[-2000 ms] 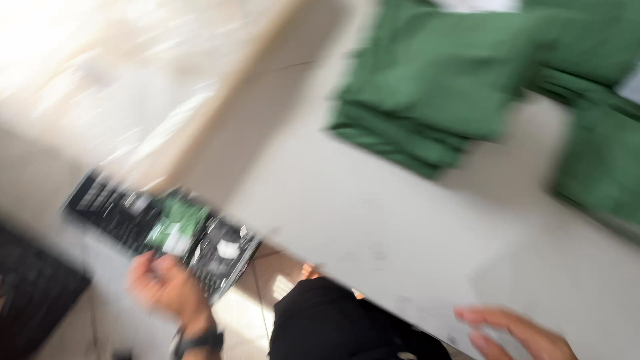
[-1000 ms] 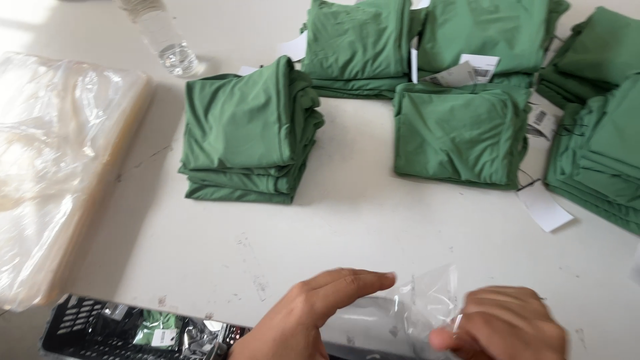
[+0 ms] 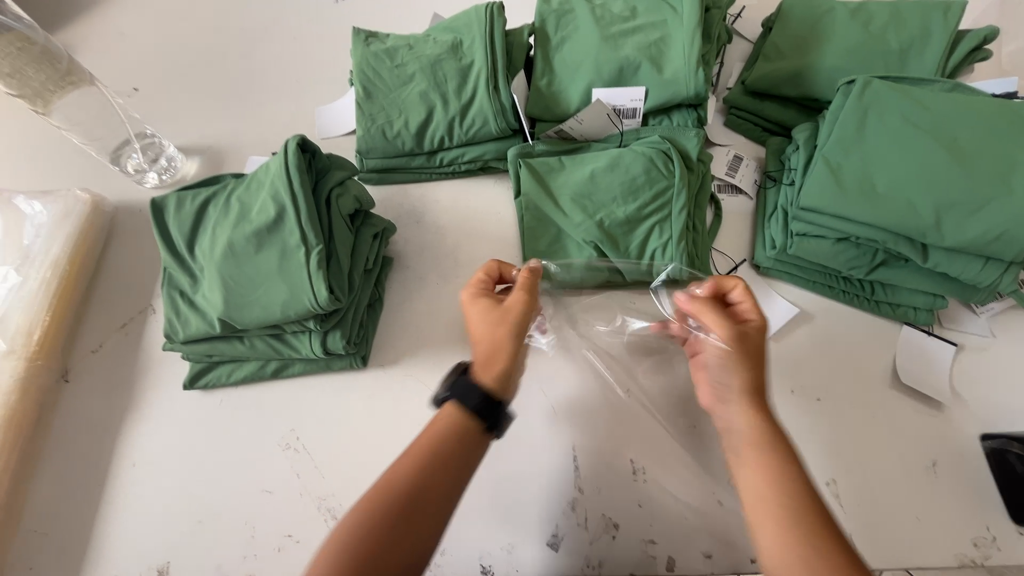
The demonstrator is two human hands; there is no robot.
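A clear plastic bag (image 3: 616, 344) is stretched between my two hands, with its upper edge just in front of a folded green garment (image 3: 604, 204) in the middle. My left hand (image 3: 504, 320), with a black watch (image 3: 474, 400) on the wrist, pinches the bag's left corner. The right corner is pinched in my right hand (image 3: 720, 336). White tags with printed codes, one of them a white tag (image 3: 734, 168), hang beside the garments. The lower part of the bag is hard to make out against the white table (image 3: 400, 496).
Stacks of folded green garments stand at left (image 3: 248, 256), at the back (image 3: 436, 88) and at right (image 3: 912, 176). A pile of clear plastic bags (image 3: 40, 320) lies at the far left. Behind it is a clear glass vessel (image 3: 144, 152). A black object (image 3: 1006, 472) sits at the right edge.
Both hands have moved forward over the table, toward the middle garment. The bag, bunched between them one second ago, is now spread wide. The black basket has left the view.
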